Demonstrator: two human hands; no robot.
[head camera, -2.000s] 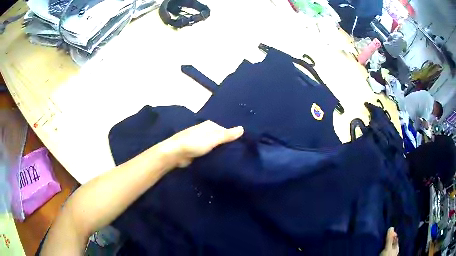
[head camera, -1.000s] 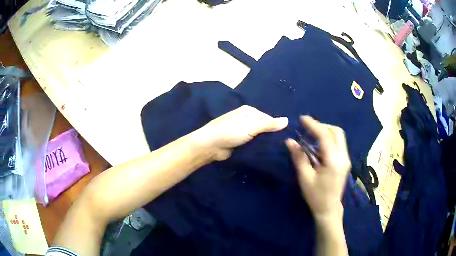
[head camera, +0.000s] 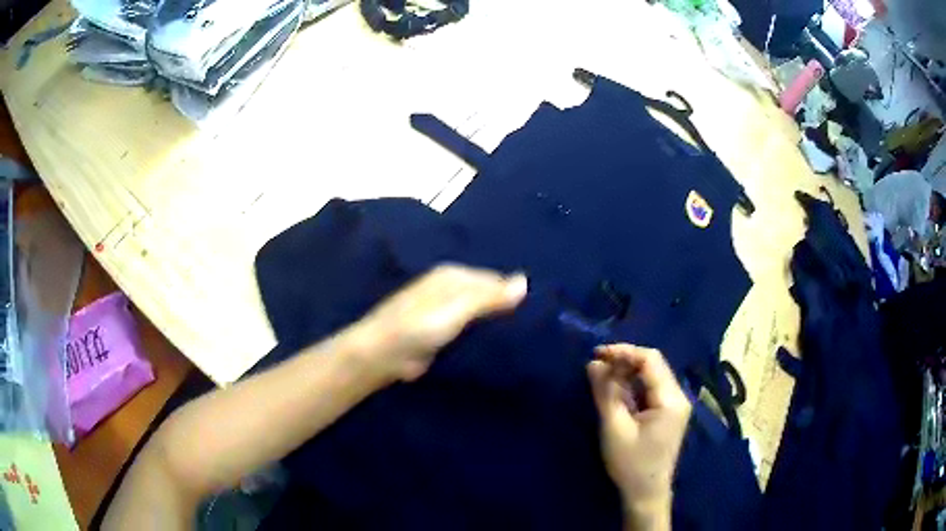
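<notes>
A navy pinafore dress (head camera: 612, 187) lies spread before me, its bodice pointing to the upper right with a small yellow-edged crest and a black hanger in the neckline. My left hand (head camera: 446, 311) pinches the navy cloth near the waist, thumb on top. My right hand (head camera: 638, 415) is over the skirt, right of my left hand, fingers curled. A small dark shape in its palm looks like the thread snips (head camera: 639, 390), mostly hidden. A small bluish raised fold shows between the hands.
A second navy pinafore (head camera: 840, 353) lies at the right on the pale table (head camera: 156, 176). Bagged garments (head camera: 213, 42) are at the upper left, with a black coil (head camera: 413, 16) beside them. A pink packet (head camera: 104, 363) is at the lower left. Clutter and scraps line the upper right.
My right hand comes in from the lower right edge, then moves down and slightly left, away from my left hand's fingertips. The skirt, raised earlier, lies lower. The camera view has shifted.
</notes>
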